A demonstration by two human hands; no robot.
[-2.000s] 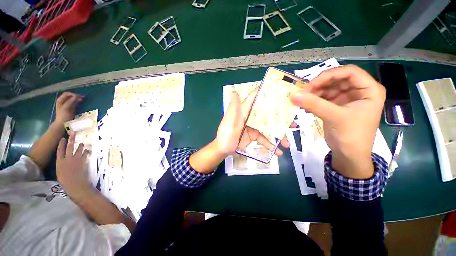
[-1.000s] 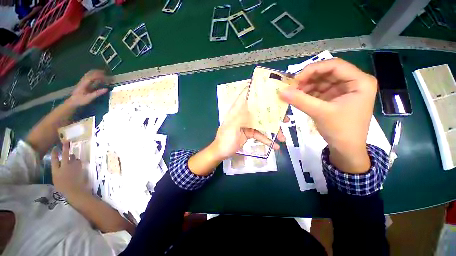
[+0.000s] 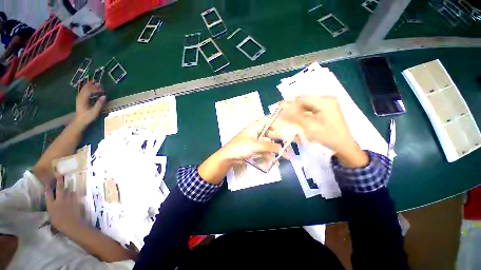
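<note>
My left hand (image 3: pixel 243 146) holds a phone middle frame (image 3: pixel 268 167) tilted over the adhesive sheet (image 3: pixel 237 112); the frame's open window shows at its lower end. My right hand (image 3: pixel 316 118) is blurred, its fingers over the frame's upper end; whether it grips the frame or an adhesive piece cannot be told. The adhesive sheet lies on the green bench, with tan pieces at its lower part. The waste liner pile (image 3: pixel 343 100) lies right of it, partly under my right hand.
A dark smartphone (image 3: pixel 382 85), a slim pale tool (image 3: pixel 392 138) and an adhesive sheet stack (image 3: pixel 442 105) lie right. Left, a neighbour's hand (image 3: pixel 89 103) reaches toward the rail (image 3: pixel 211 79), beside liner scraps (image 3: pixel 126 179). Beyond are scattered frames (image 3: pixel 213 54) and red trays (image 3: pixel 45 47).
My right hand has moved down and left onto the frame, and the broad tan face seen before is now hidden or gone. The view has shifted right. The neighbour's hand has reached the rail.
</note>
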